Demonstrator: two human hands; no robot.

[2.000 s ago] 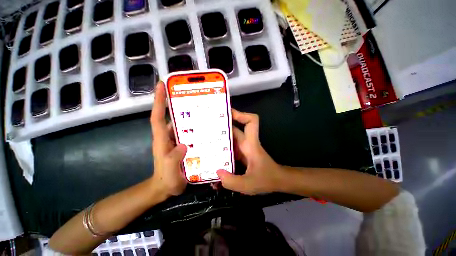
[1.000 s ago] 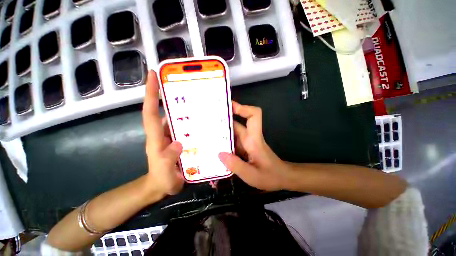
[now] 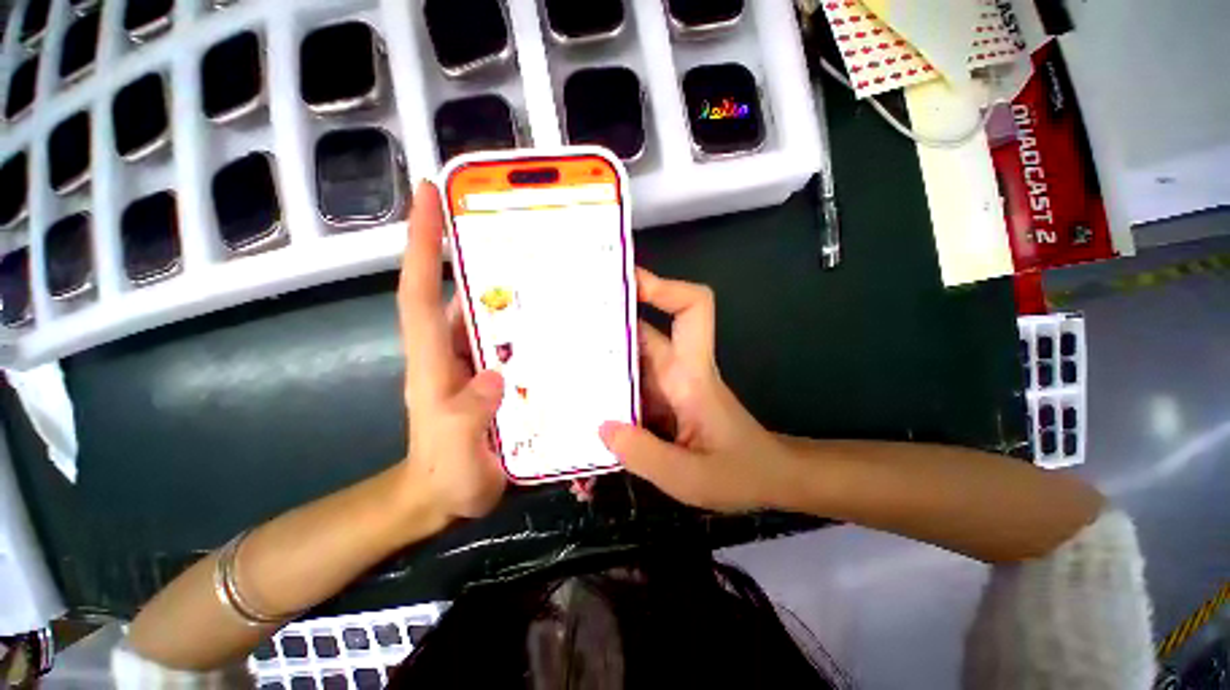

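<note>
A smartphone in a pale pink-white case is held upright between both hands, its screen bright with an orange band at the top and a white list below. My left hand grips its left edge, thumb on the lower left. My right hand holds its lower right side, thumb over the screen's lower right corner. A small pink charm shows at the phone's bottom edge. Behind the phone stands a white foam tray with rows of smartwatch units; one smartwatch shows coloured "hello"-like writing, most others are dark.
A clear stick lies right of the tray on the dark green mat. A sticker sheet, a white cable and a red box are at upper right. Lower watch trays show beyond the bench edge. White scrap hangs at the tray's left corner.
The list on the phone screen has changed. The camera view has shifted, so the tray sits higher and nearer than at first. Both hands keep hold of the phone.
</note>
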